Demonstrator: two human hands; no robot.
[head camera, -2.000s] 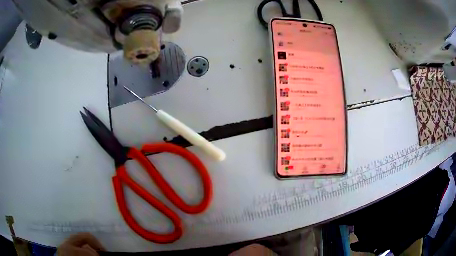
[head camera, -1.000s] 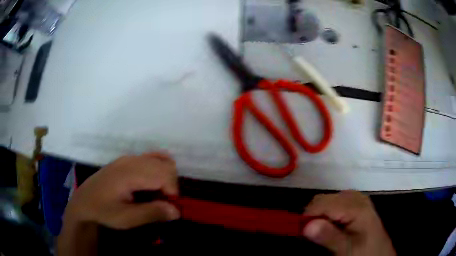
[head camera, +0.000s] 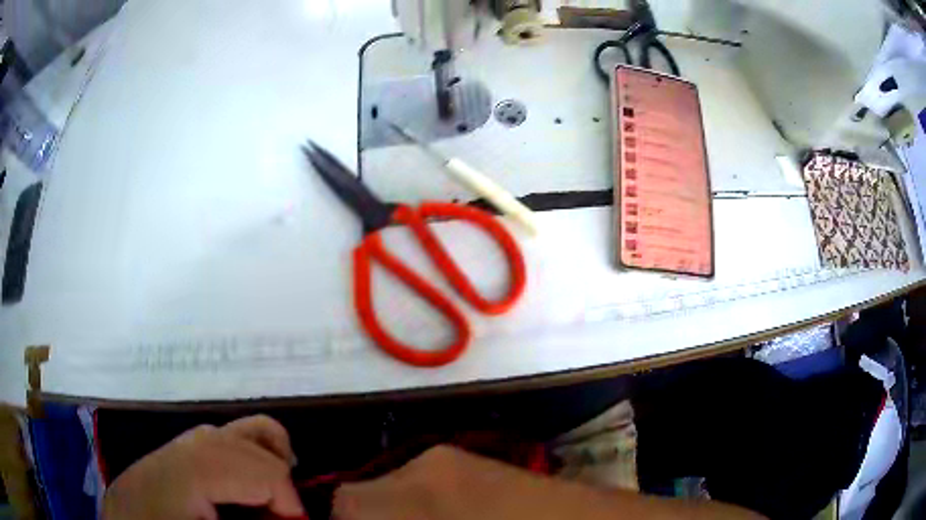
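Observation:
A dark garment (head camera: 345, 432) with a red band (head camera: 508, 447) lies below the table's front edge. My left hand (head camera: 208, 472) is at the bottom left with its fingers closed on the garment's red-edged part. My right hand (head camera: 406, 490) is close beside it, its forearm crossing the bottom of the view over the red band; it also holds the garment, though its fingertips are partly cut off by the lower edge. Most of the band is hidden by my hand and forearm.
Orange-red scissors (head camera: 378, 215) and a cream-handled awl (head camera: 489, 193) lie on the white table (head camera: 183, 254). A lit phone (head camera: 665, 173) lies right, before black scissors (head camera: 660, 53). The needle plate (head camera: 406, 107) is behind, a patterned piece (head camera: 858, 213) far right, a dark slab (head camera: 20, 244) far left.
The view has shifted left and right between frames. My hands were apart with the red band stretched between them; now my right hand has come leftward, next to my left hand.

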